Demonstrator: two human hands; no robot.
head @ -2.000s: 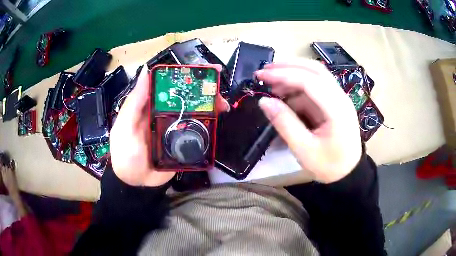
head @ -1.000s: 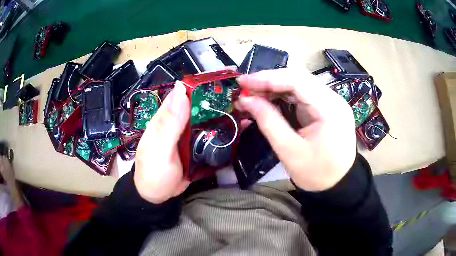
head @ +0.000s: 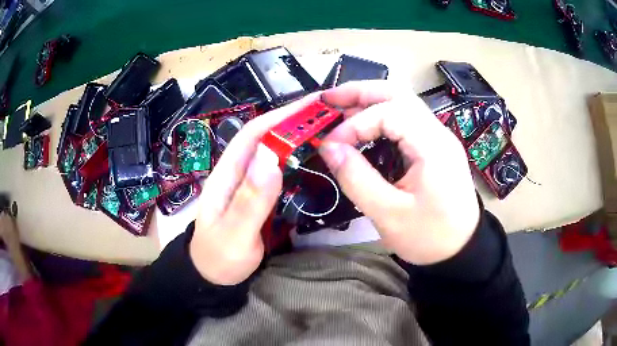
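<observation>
A red front housing (head: 303,127) is held up in front of me, tilted so that its narrow end with a row of dark holes faces me. My left hand (head: 233,209) grips it along its left side. My right hand (head: 406,182) has thumb and index finger at the housing's right edge, pinching a small red piece there. A white lead wire (head: 333,186) loops out below the port end. The circuit board inside is mostly hidden. Part of a black back housing (head: 325,219) shows below, between the hands.
Red and black housings (head: 128,145) are piled left of my hands, and more units (head: 487,145) lie at right. The green conveyor (head: 270,20) runs behind the tan table (head: 548,135). A cardboard box (head: 605,128) stands at the right edge. Another person's arm (head: 13,236) shows at left.
The red housing has turned from showing its open inside to showing its port end. My right fingers remain at its right edge. The black housing below is now more covered.
</observation>
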